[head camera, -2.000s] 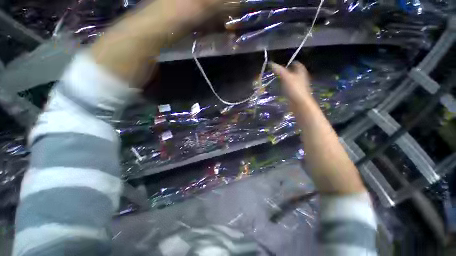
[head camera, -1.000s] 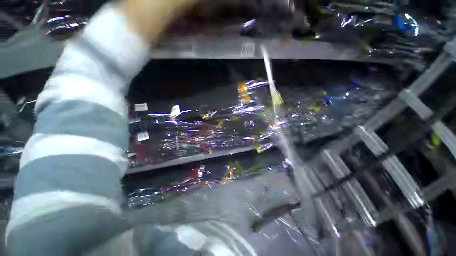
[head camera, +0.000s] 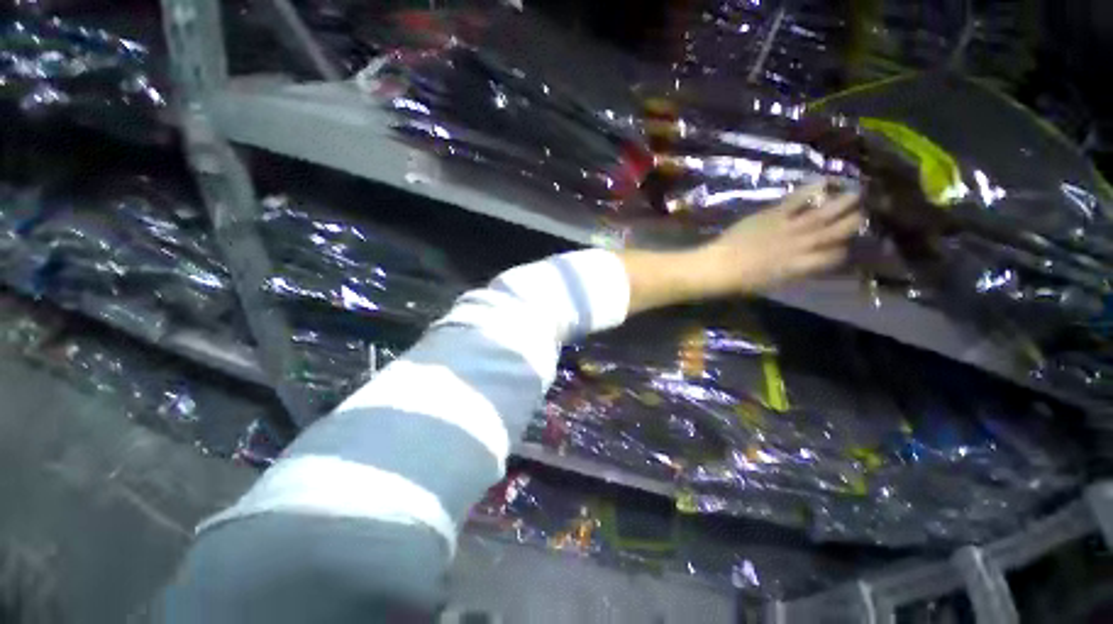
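My left hand (head camera: 796,234) reaches from the lower left in a striped sleeve. It lies at the front edge of the upper shelf, against dark bagged garments (head camera: 732,168) in shiny clear film. Its fingers are somewhat apart and do not visibly close on anything; the fingertips are slightly blurred. A yellow-green piece (head camera: 922,159) shows among the bags just right of the hand. My right hand is out of the picture.
Bagged stacks (head camera: 720,421) lie on the shelf below the grey shelf edge (head camera: 903,319). A grey upright post (head camera: 232,219) stands at the left. Part of a ladder (head camera: 915,585) is at the lower right. Grey floor (head camera: 86,451) shows lower left.
The view has turned, bringing the post into sight. My left hand has moved from the top edge to the upper shelf's bags. My right hand and the white string have left the view.
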